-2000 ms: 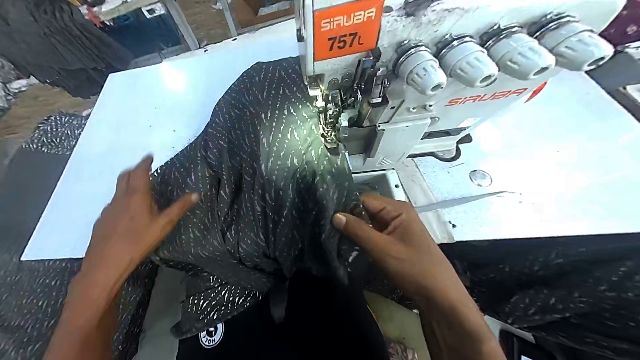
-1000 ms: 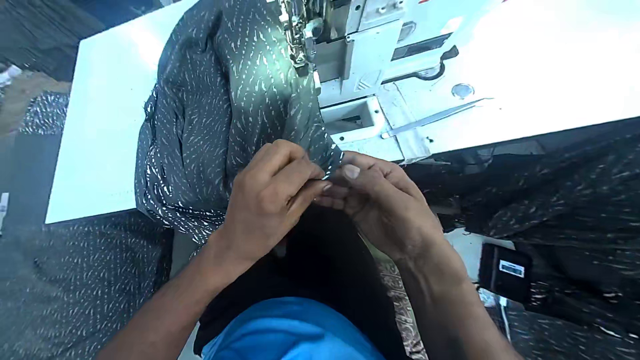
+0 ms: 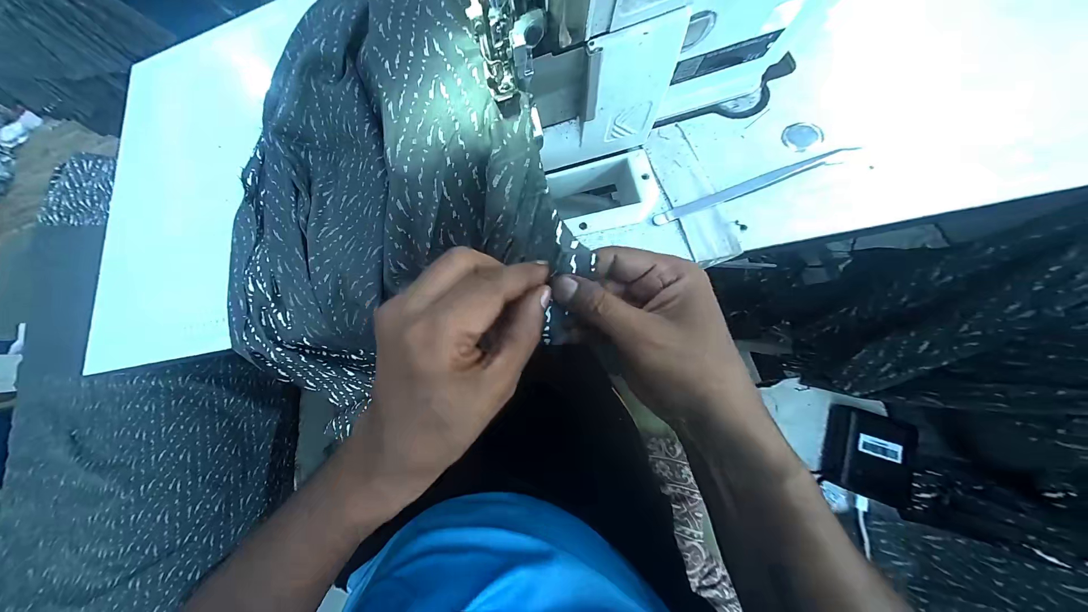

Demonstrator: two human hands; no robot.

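Dark fabric with small white dashes (image 3: 331, 187) lies bunched on the white table, its right edge running from the presser foot (image 3: 503, 81) of an overlock sewing machine (image 3: 633, 76) down to my hands. My left hand (image 3: 459, 340) pinches that edge between thumb and forefinger. Close against it on the right, my right hand (image 3: 663, 327) grips the same edge, thumb on top. The fingertips of both hands almost meet, below the lit needle area. The far part of the fabric runs out of view at the top.
Metal tweezers (image 3: 748, 185) lie on the white table (image 3: 918, 110) right of the machine's open recess (image 3: 599, 191). More dark patterned fabric (image 3: 952, 314) hangs at the right, near a black box (image 3: 869, 455) with a cable. Similar cloth (image 3: 153, 467) hangs at the lower left.
My left hand, spread over the left of the fabric two seconds ago, has come right to the fabric edge and closed on it beside my right hand. The view has tilted down.
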